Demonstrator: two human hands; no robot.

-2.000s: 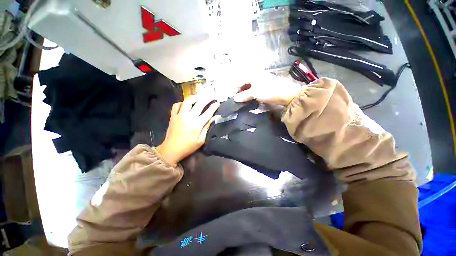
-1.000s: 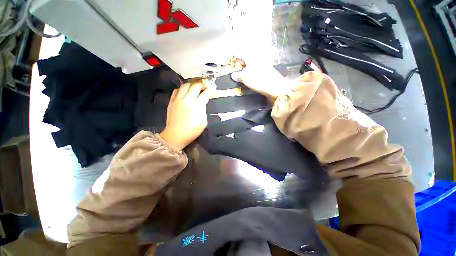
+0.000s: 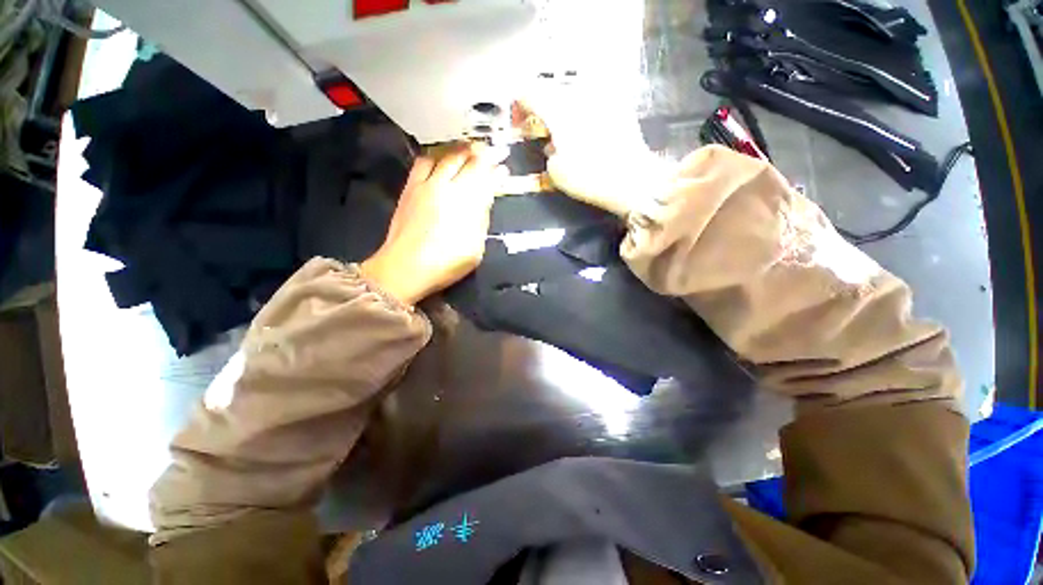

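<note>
The large white sewing machine head point(image 3: 400, 69) is at the top centre. My left hand point(image 3: 440, 223) lies with its fingertips under the head's lower edge. My right hand point(image 3: 589, 171) is just right of it, fingers bent by a small dark piece point(image 3: 527, 155) at the needle area. Glare hides the fingertips, and I cannot tell how either hand grips. A yellowish strip point(image 3: 524, 183) shows between the hands. Flat black fabric pieces point(image 3: 583, 314) lie on the table below the hands, with bright gaps between them.
A large heap of black cut pieces point(image 3: 194, 194) lies at left. Black zips point(image 3: 835, 120) lie side by side at upper right. Red snips point(image 3: 741, 131) lie beside them, with a dark cord point(image 3: 892, 229). A blue bin point(image 3: 1006, 480) stands at lower right, below the shiny table point(image 3: 515, 411).
My right hand has moved from the upper side of the loose pieces to the needle area. My left hand has shifted slightly up. The view has tilted, so the machine sits higher.
</note>
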